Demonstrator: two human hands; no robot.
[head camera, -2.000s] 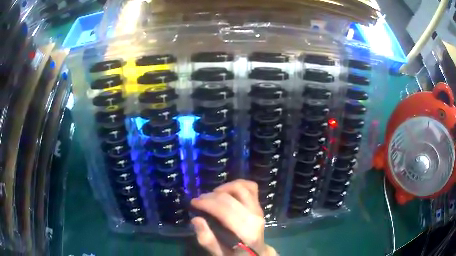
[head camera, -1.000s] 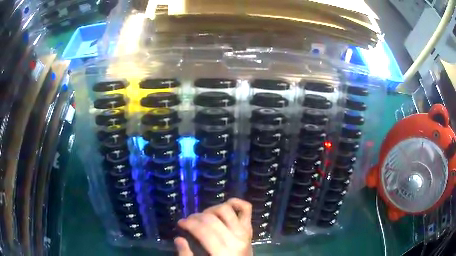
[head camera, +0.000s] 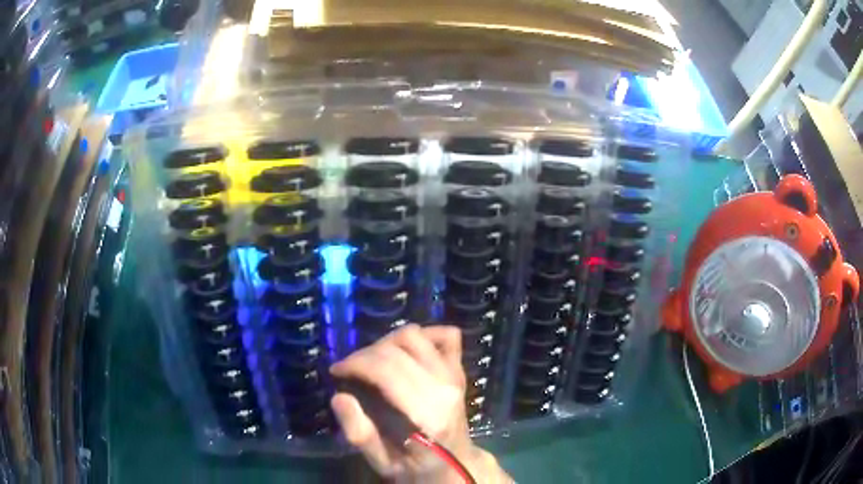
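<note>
A large clear blister tray (head camera: 364, 104) with about six columns of black components (head camera: 383, 177) lies in front of me. My right hand (head camera: 407, 392) is bare and over the lower middle of the tray, its thumb on the left. Its fingers are closed around a dark test probe (head camera: 374, 405), mostly hidden by the hand; its tip is not visible. A red and black test lead (head camera: 443, 457) runs over the wrist. The fingers cover parts of the second and third columns. My left hand is not in view.
A meter's blue screen (head camera: 338, 265) glows through the tray. An orange-red animal-faced fan (head camera: 695, 246) is at the right, with a white cord (head camera: 695, 397). Stacked trays (head camera: 71, 274) stand left, more at right. Cardboard sheets (head camera: 454, 38) and blue bins (head camera: 142, 77) are behind.
The whole view has shifted, so the fan and tray sit further left. My right hand has moved slightly up the tray since a second ago and keeps its grip.
</note>
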